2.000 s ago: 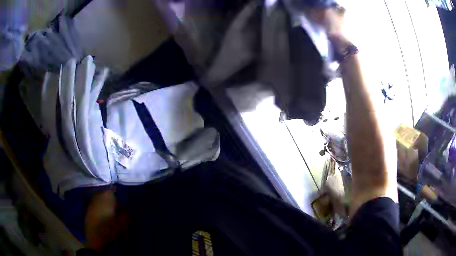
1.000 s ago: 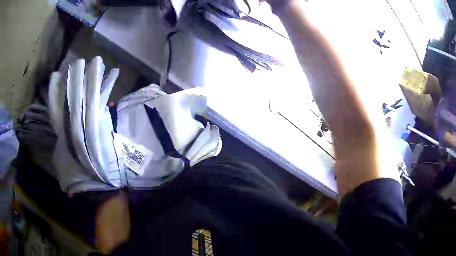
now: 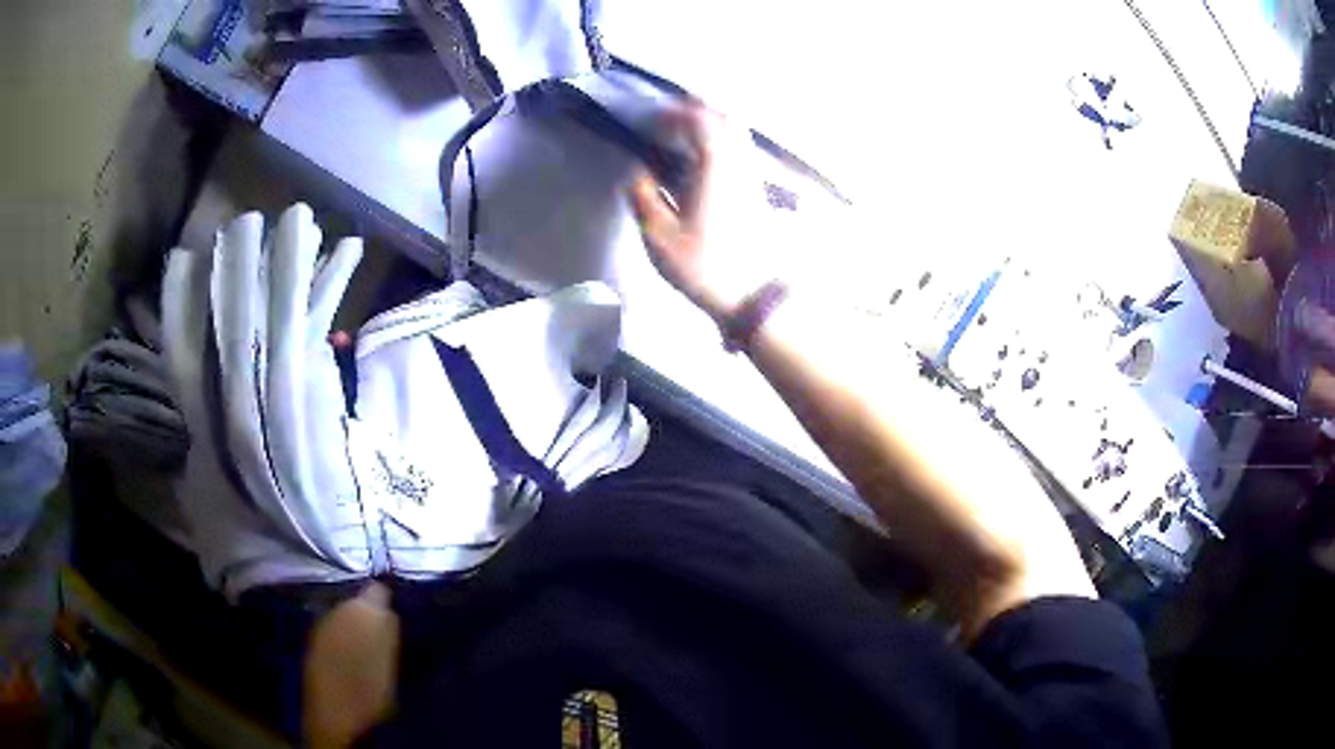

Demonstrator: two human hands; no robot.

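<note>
A bundle of pale cut pieces (image 3: 286, 424) rests on my lap, fanned at its left, with a dark fabric strip (image 3: 480, 410) around its right part. My left hand (image 3: 352, 659) is at the bundle's lower edge and holds it; the fingers are hidden beneath it. My right hand (image 3: 677, 190) is over the white machine table, thumb and fingers apart around a blurred dark cloth edge (image 3: 600, 120). Whether they grip it is unclear. More pale cloth with dark edging (image 3: 527, 37) lies at the top.
A brown block-like object (image 3: 1230, 234) stands at the right. Small dark bits and a blue stick (image 3: 969, 315) lie on the table (image 3: 703, 417). Dark thin tools (image 3: 1149, 305) lie further right. A dark cloth heap (image 3: 125, 410) is at the far left.
The dark grey cloth under my right hand has left that part of the table. My right hand has come down and left from the top edge. The pale bundle and left hand have shifted slightly right.
</note>
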